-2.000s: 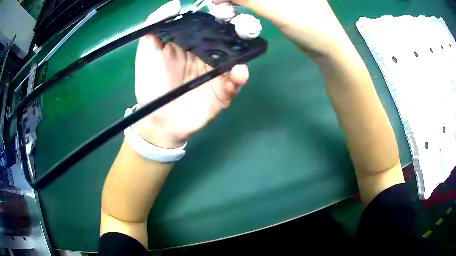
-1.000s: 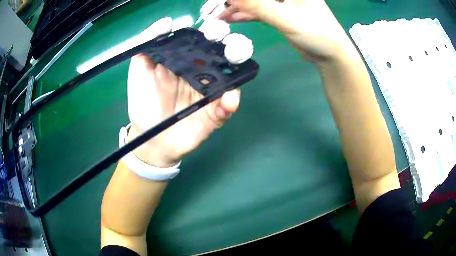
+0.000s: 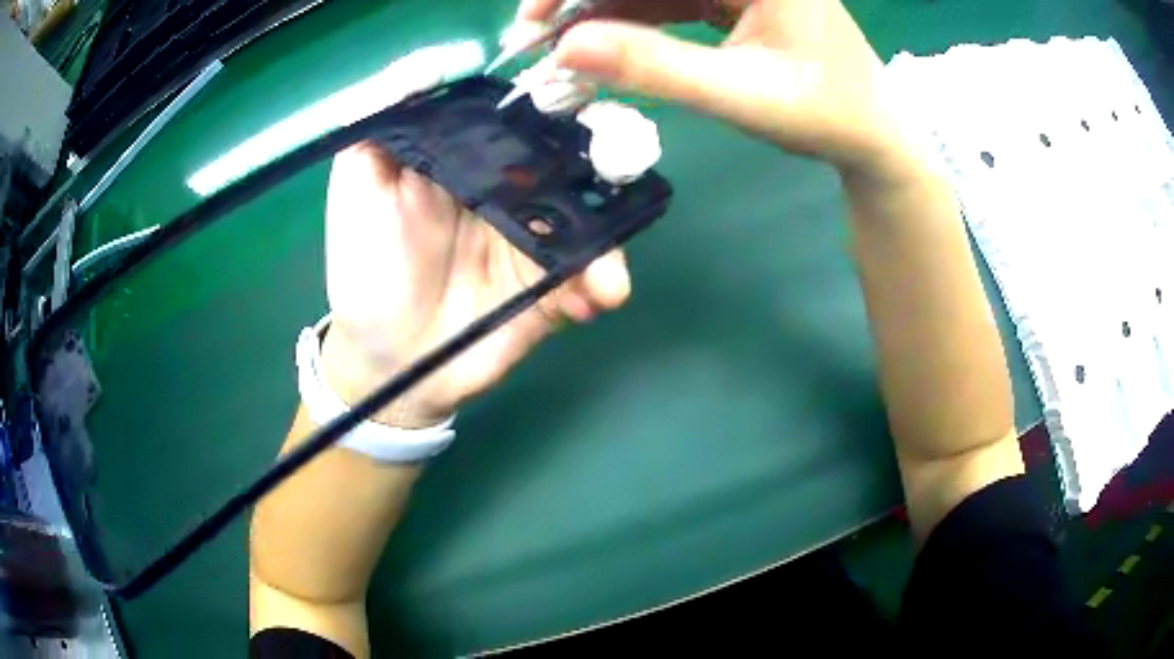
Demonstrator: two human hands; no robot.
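Note:
A black phone middle frame (image 3: 515,174) is held tilted above the green bench, its open ring reaching to the lower left. My left hand (image 3: 425,270) holds its solid end from below, with white finger cots showing at the far edge and a white band on the wrist. My right hand (image 3: 760,77) is over the solid end, cut off by the top edge. It holds tweezers (image 3: 518,54), whose pale tips are apart just at the frame's far edge. Whether the tips hold or touch anything cannot be told.
A white perforated sheet (image 3: 1062,219) lies at the right. A black ribbed tray (image 3: 155,58) stands at the far left. A pale tube (image 3: 119,247) and a blurred metal fixture (image 3: 39,579) are at the left edge. The green bench (image 3: 670,451) has its near edge below my arms.
The phone frame and my left hand have moved slightly down. My right hand has turned, so the thumb and the spread tweezer tips show more clearly.

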